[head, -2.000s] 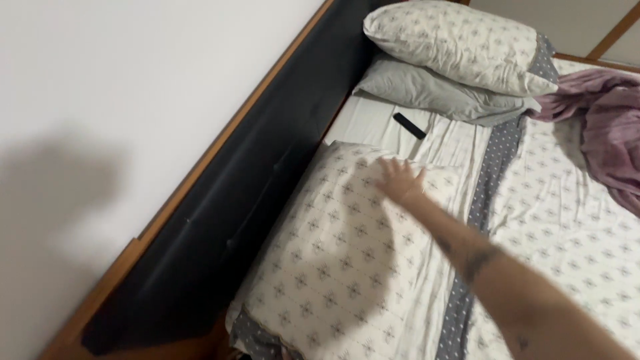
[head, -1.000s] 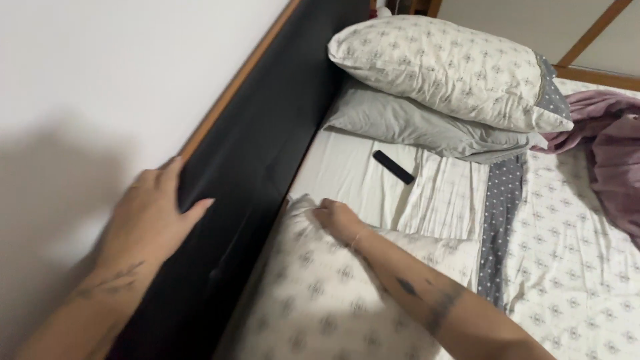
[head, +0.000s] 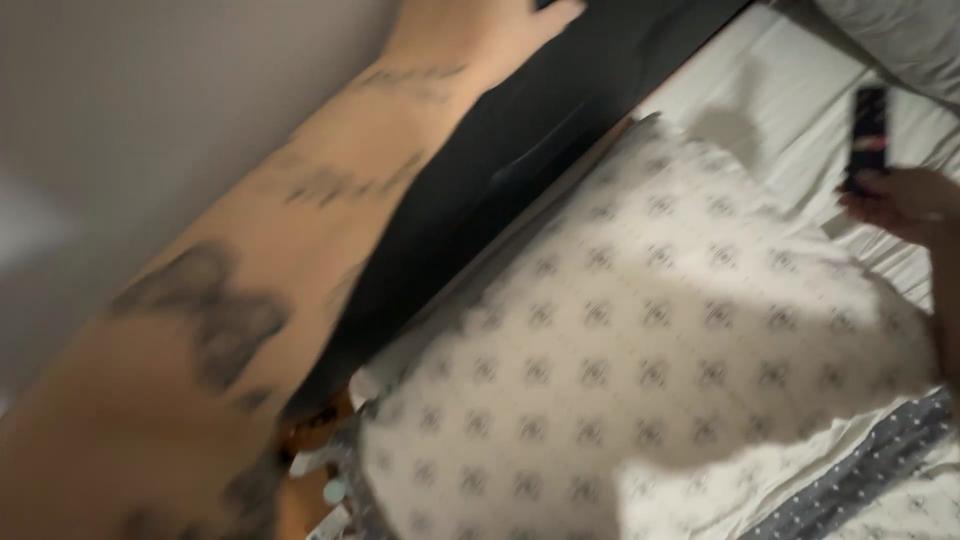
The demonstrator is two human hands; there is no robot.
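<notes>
At the top edge, my left hand reaches over the black padded headboard; its fingers are mostly cut off, so its hold is unclear. On the right, my right hand grips the lower end of a black remote control, which points upward over the pale sheet. Between the headboard and my right forearm lies a white patterned pillow, with shadows across it.
A grey pillow lies at the top right. A grey dotted band of bedding crosses the lower right. The plain wall borders the headboard. Small objects stand on a wooden surface at the lower left.
My right hand has left the patterned pillow's corner and taken hold of the black remote, which lay on the sheet before. The view has swung down and closer to the pillow.
</notes>
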